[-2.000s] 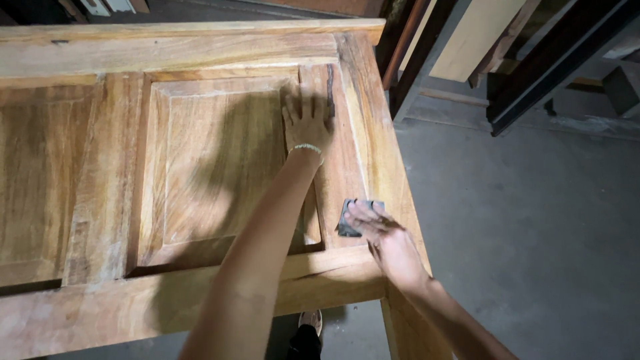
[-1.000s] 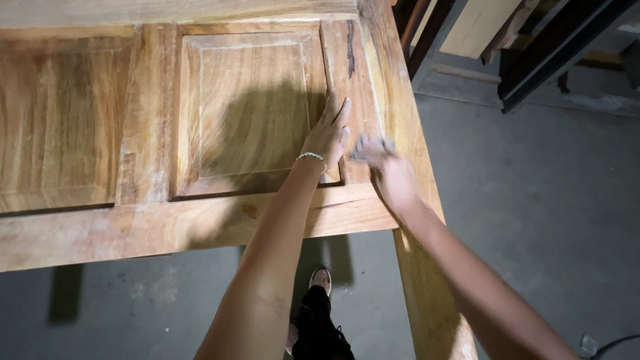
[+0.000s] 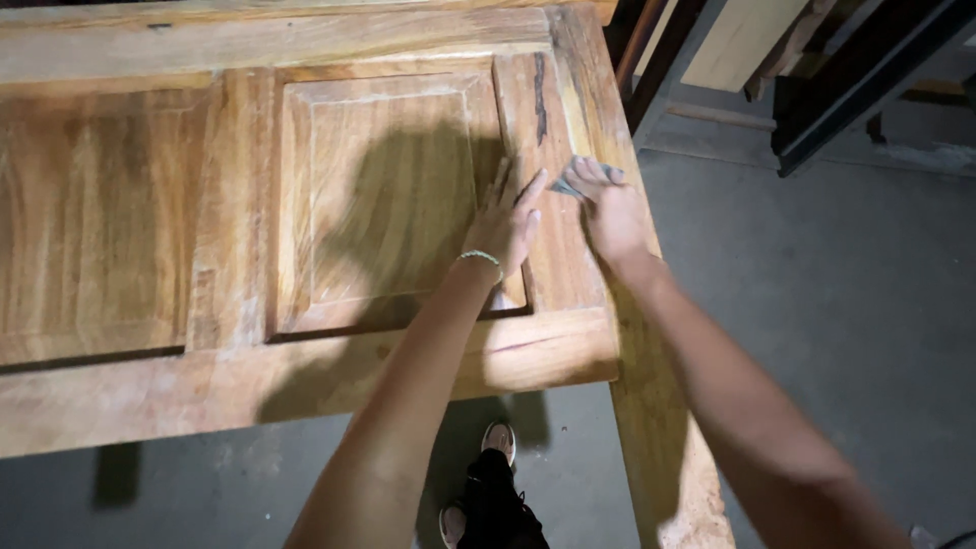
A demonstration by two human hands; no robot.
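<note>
Under the fingers of my right hand (image 3: 614,210) is a folded grey sheet, seemingly sandpaper (image 3: 566,183), pressed flat on the right stile of a wooden panelled frame (image 3: 568,267). My left hand (image 3: 507,217), with a beaded bracelet at the wrist, rests with fingers spread on the stile's inner edge, beside the raised wooden panel (image 3: 381,198). It holds nothing. A dark crack or streak (image 3: 540,99) runs along the stile above both hands. My shadow falls across the panel.
A wooden leg or post (image 3: 648,427) extends down from the frame's right corner. Boards and dark metal-like bars (image 3: 854,84) stand at the upper right. My feet are on the grey concrete floor (image 3: 808,267) below the frame's lower rail (image 3: 152,396).
The right hand with the grey sheet has moved up along the stile since one second ago. The left hand stays near the panel's right edge, lower than two seconds ago.
</note>
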